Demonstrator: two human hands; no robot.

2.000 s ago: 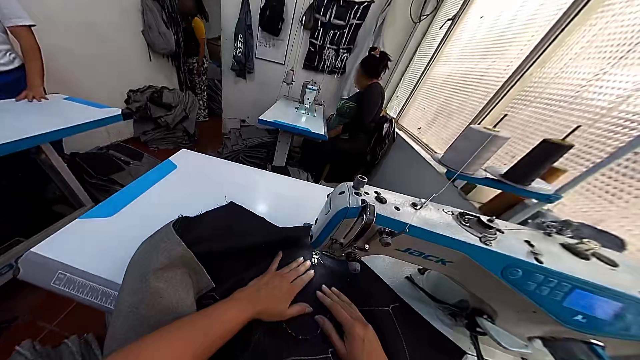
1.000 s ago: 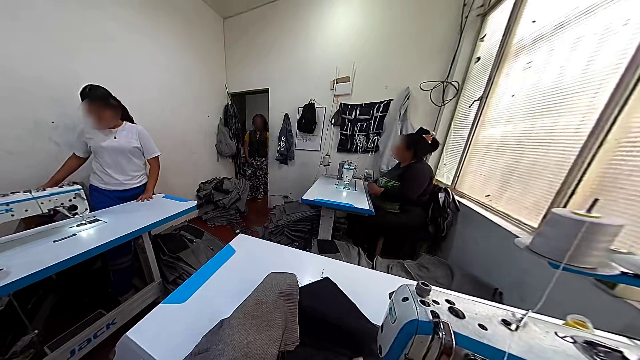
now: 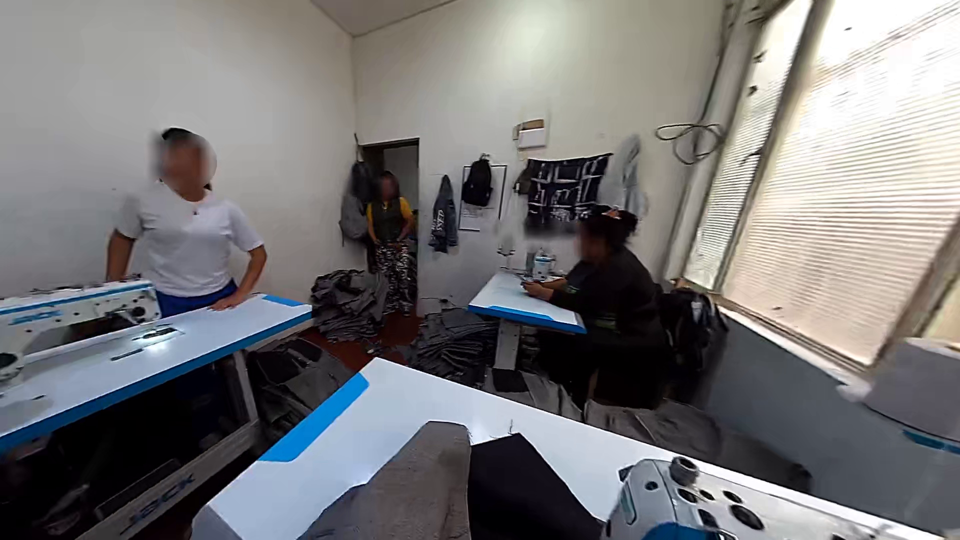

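Observation:
Neither my left hand nor my right hand shows in the head view now. Dark and grey fabric lies on the white sewing table in front of me: a grey-brown piece beside a black piece. At the lower right is the head of a white and blue sewing machine, cut off by the frame's bottom edge. Its needle area is out of view.
A person in a white shirt stands at another sewing table on the left. A seated person is at a table ahead; another stands by the doorway. Garment piles lie on the floor. A thread cone stands right.
The view has swung up and left, away from the machine. Both my hands, on the dark fabric two seconds ago, are out of view. The person in white now stands more upright.

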